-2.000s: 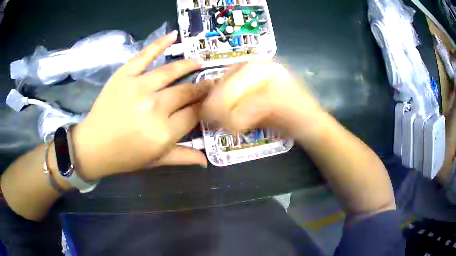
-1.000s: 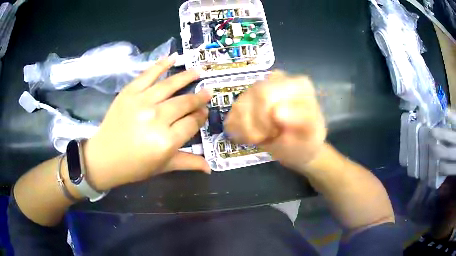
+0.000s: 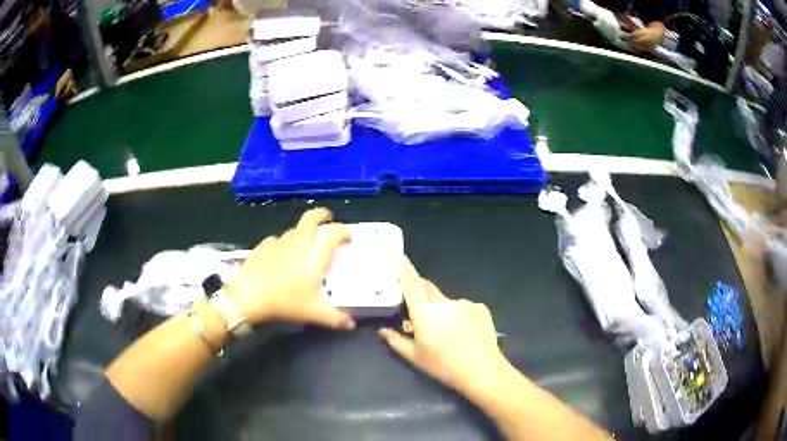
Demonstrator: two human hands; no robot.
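A white rounded-square power strip (image 3: 367,265) lies on the dark mat in front of me, a plain face with small dark dots upward. No open interior shows on it. My left hand (image 3: 289,274) holds its left side, fingers at the top edge and thumb near the lower corner. My right hand (image 3: 449,332) is at its lower right edge, fingers against the side. Whether a small tool is in the right hand cannot be told. A cord in a clear plastic bag (image 3: 177,280) lies to the left, partly behind my left hand.
A blue pad (image 3: 302,170) bears stacked white power strips (image 3: 309,90) and bagged cords (image 3: 431,103). A green conveyor (image 3: 173,125) runs behind. More strips stand left (image 3: 76,202). Open housings (image 3: 690,375) with cords and small blue parts (image 3: 725,314) lie right. People are partly visible behind.
The view has risen and widened, showing the conveyor and blue pad. The two open housings no longer show in front of me; my hands are now on a strip with a plain white face up.
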